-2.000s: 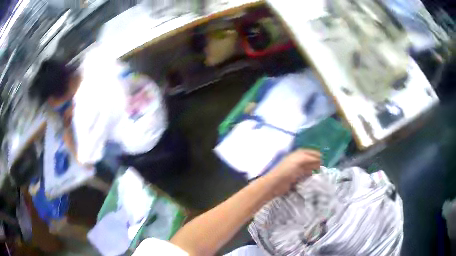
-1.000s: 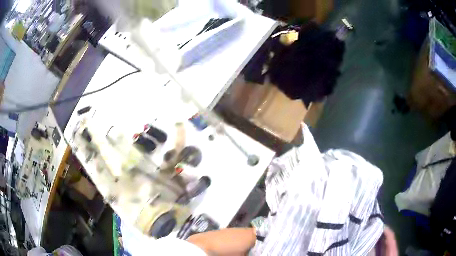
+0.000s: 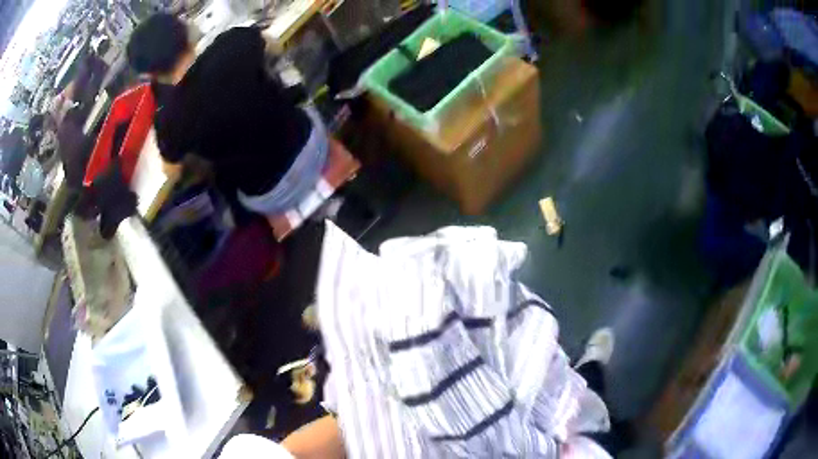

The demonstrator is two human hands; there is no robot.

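A bundle of striped garments [image 3: 448, 359], white and grey with several short black bands, is carried in front of my body at the bottom centre. Part of my left forearm [image 3: 316, 439] shows at the bottom edge beside a white sleeve and runs behind the cloth. My left hand is hidden by the bundle. My right hand cannot be made out.
A cardboard carton [image 3: 466, 166] with a green basket [image 3: 377, 79] on top stands ahead. A person in black [image 3: 238, 108] sits at the left near a red basket [image 3: 143, 121]. A white table [image 3: 202, 376] is at lower left, another green basket [image 3: 798, 314] at right. The floor [image 3: 601, 206] is green.
The view has moved past the sewing table to a floor area with a seated person and cartons. The striped bundle is still carried, now nearer the picture's centre.
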